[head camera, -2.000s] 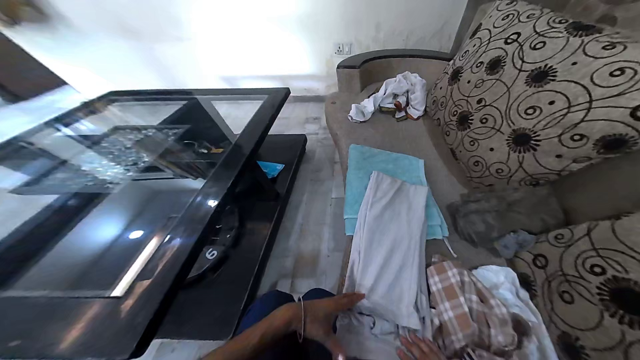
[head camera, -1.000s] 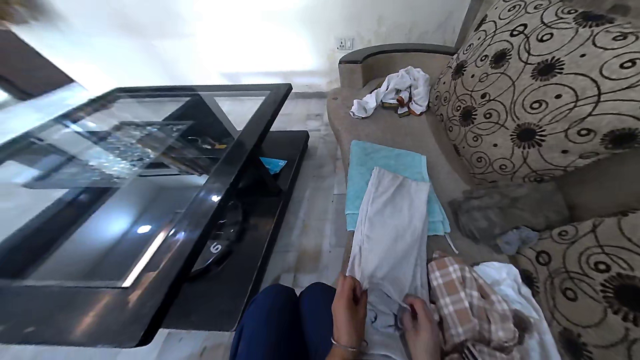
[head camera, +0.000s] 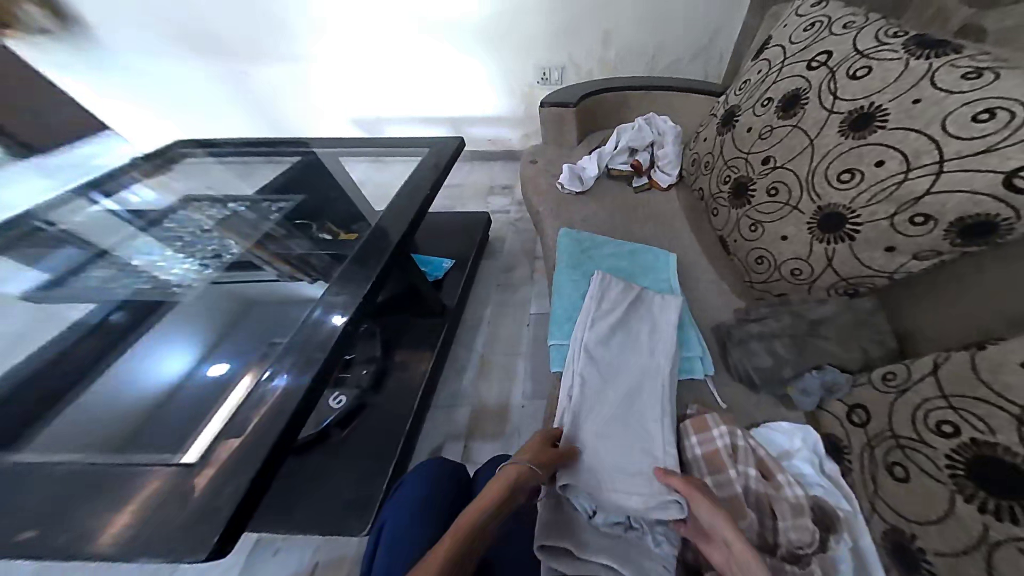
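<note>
A light grey folded cloth garment (head camera: 628, 392) lies lengthwise on the sofa seat, its far end over a turquoise towel (head camera: 612, 256). My left hand (head camera: 548, 456) grips its left edge near the close end. On the opposite edge, my right hand (head camera: 696, 504) holds the same garment, thumb on top and fingers partly hidden. Beneath its near end is a darker grey cloth (head camera: 592, 548). A brown checked cloth (head camera: 744, 480) lies crumpled just right of my right hand, beside a white cloth (head camera: 816, 464).
A glass-topped black table (head camera: 336, 320) stands to the left across a strip of floor. A crumpled white cloth (head camera: 640, 152) lies at the sofa's far end. Patterned cushions (head camera: 864, 160) line the back, with a dark grey folded cloth (head camera: 808, 336) against them.
Two seconds ago my left hand lay across the garment's near end; now both hands grip its opposite edges. The near end of the garment has been folded up off the darker grey cloth.
</note>
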